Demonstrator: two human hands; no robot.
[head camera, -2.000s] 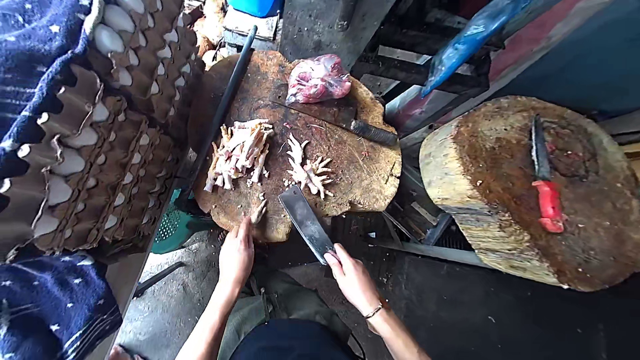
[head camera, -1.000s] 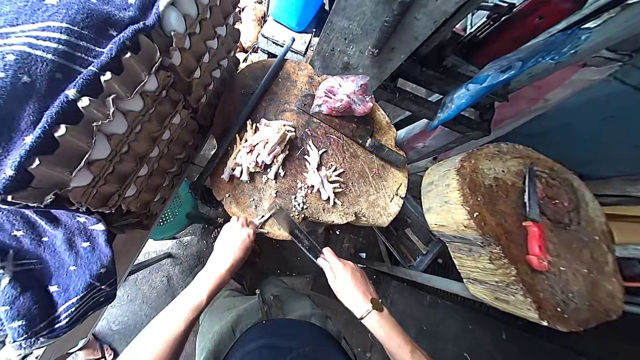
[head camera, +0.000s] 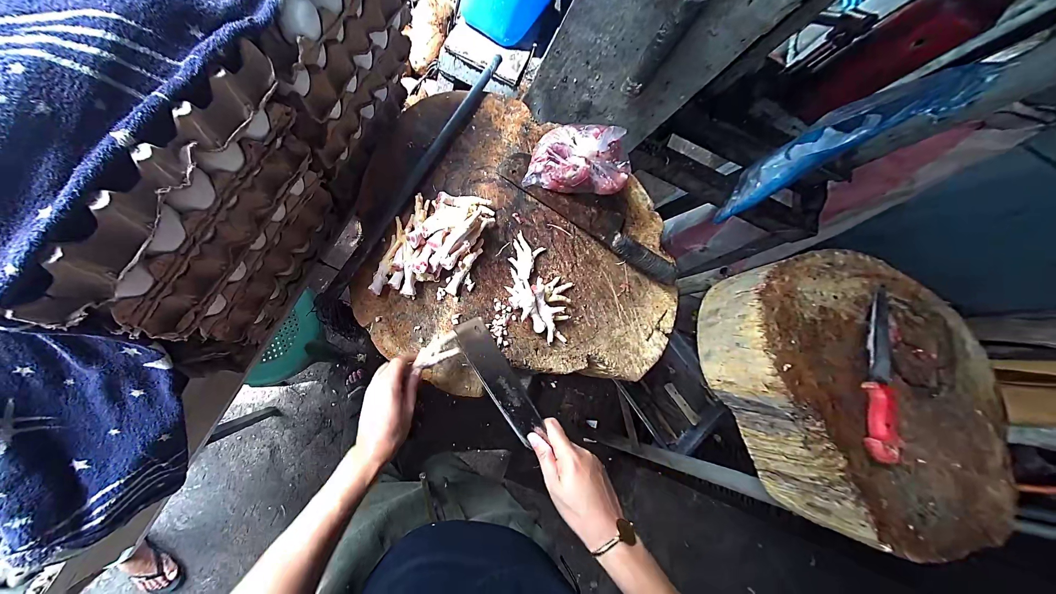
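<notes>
My left hand (head camera: 390, 408) grips a pale chicken foot (head camera: 439, 351) at the near edge of a round wooden chopping block (head camera: 610, 330). The handle of a cleaver (head camera: 503, 379) is in my right hand (head camera: 573, 478), its blade end right beside that foot. A pile of chicken feet (head camera: 437, 243) lies at the block's left, and a smaller group of feet (head camera: 538, 297) lies right of it, next to small cut bits (head camera: 501, 322). Behind them rest a dark-handled knife (head camera: 610, 235) and a clear plastic bag of raw meat (head camera: 580, 159).
A long dark rod (head camera: 445, 136) lies along the block's left side. Stacked egg trays (head camera: 223, 214) and a navy starred cloth (head camera: 82, 437) stand left. On a second wooden block (head camera: 825, 396) at right is a red-handled knife (head camera: 883, 412). A green basket (head camera: 289, 346) sits below; a person's sandalled foot (head camera: 153, 568) shows lower left.
My left hand has taken hold of a chicken foot that lay at the block's near edge two seconds ago. The cleaver's blade has come over beside it. The view has shifted somewhat.
</notes>
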